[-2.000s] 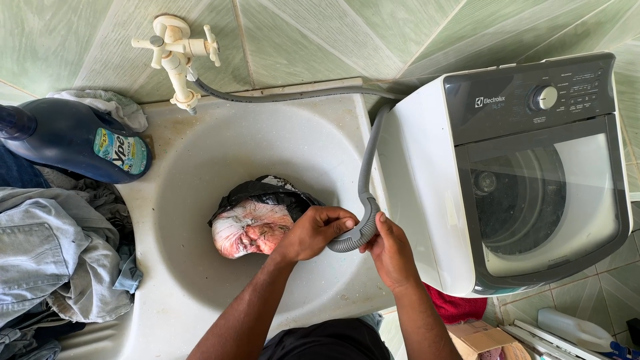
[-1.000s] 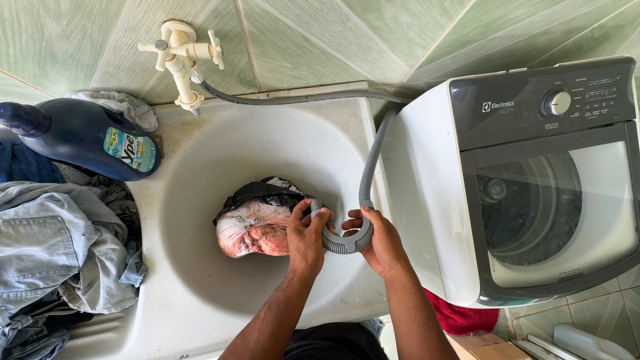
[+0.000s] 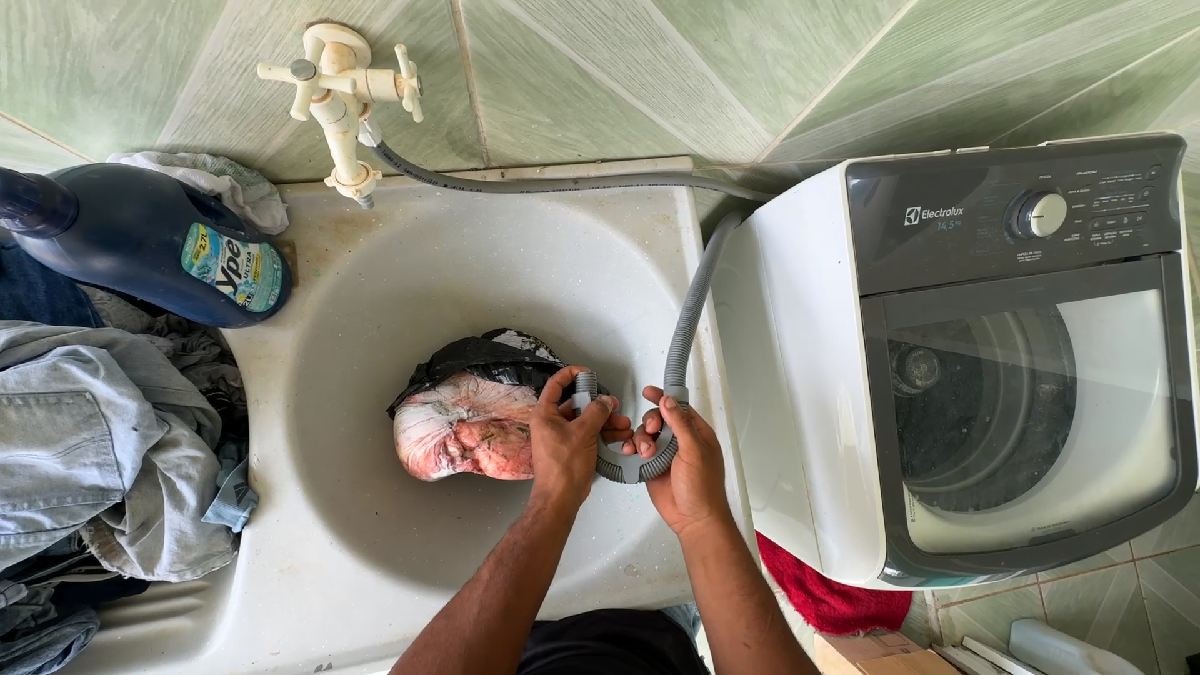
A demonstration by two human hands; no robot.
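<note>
Both hands hold the grey corrugated drain hose [image 3: 691, 323] over the laundry sink [image 3: 375, 272]. The hose comes from beside the washing machine and bends in a U through a grey plastic hook guide [image 3: 630, 466]. My left hand [image 3: 565, 436] grips the guide near the hose's free end [image 3: 586, 382], which points toward the wall. My right hand [image 3: 689, 459] holds the other side of the U, thumb on the guide's upper end. In the basin, left of my left hand and partly behind it, lies a bundle of red, white and black printed material [image 3: 464, 427].
A washing machine [image 3: 816, 375] stands right of the sink. On the wall is a cream tap [image 3: 342, 103] with a thin grey hose [image 3: 525, 185]. At left lie a dark blue detergent bottle [image 3: 122, 234] and a heap of clothes [image 3: 84, 441]. A red cloth [image 3: 830, 586] is at lower right.
My left hand has moved from the curved hose onto the guide near the free end. The guide now shows clearly between my hands, held as an upright U.
</note>
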